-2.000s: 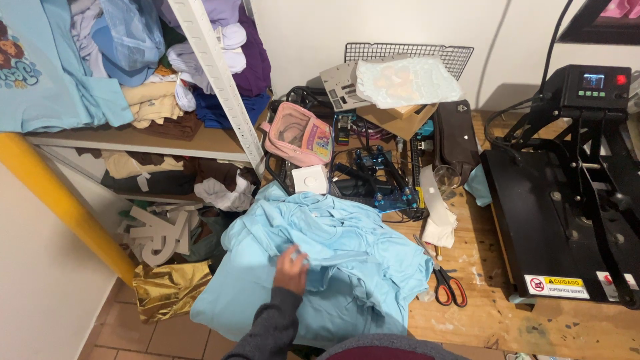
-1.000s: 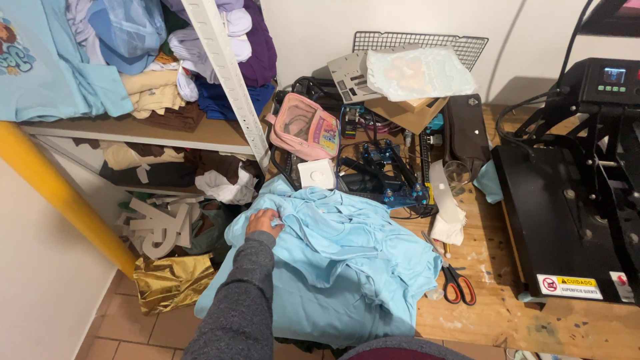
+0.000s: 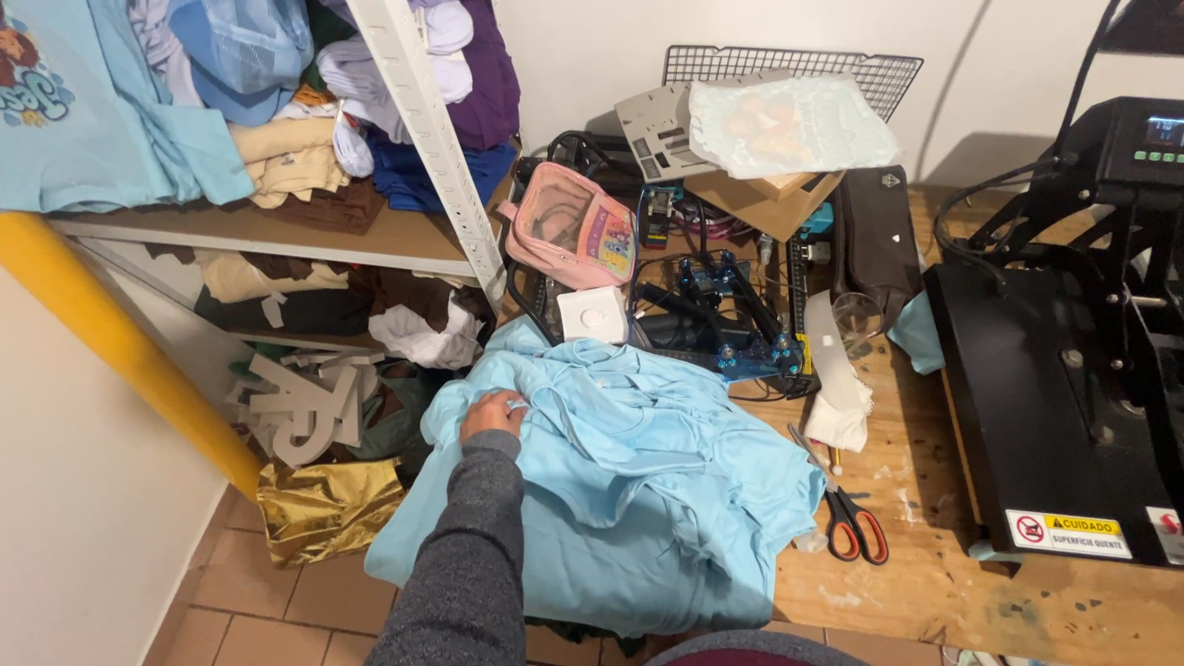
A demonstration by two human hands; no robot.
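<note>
Crumpled light-blue fabric, which looks like T-shirts, is heaped over the near left part of the wooden table and hangs past its edge. My left hand, in a dark grey sleeve, lies on the heap's upper left part, its curled fingers closed on a fold; the fingertips are partly hidden. My right hand is out of view. Scissors with black and orange handles lie just right of the fabric. Behind it are a white square box and a pink pouch with a clear window.
A black heat press with a hot-surface warning stands at the right. Blue and black machine parts, a brown case and a clear cup sit behind. On the left, a metal shelf holds folded clothes; gold fabric lies below.
My left hand has moved left across the light-blue fabric, from near its middle to its upper left part, where it was one second ago too.
</note>
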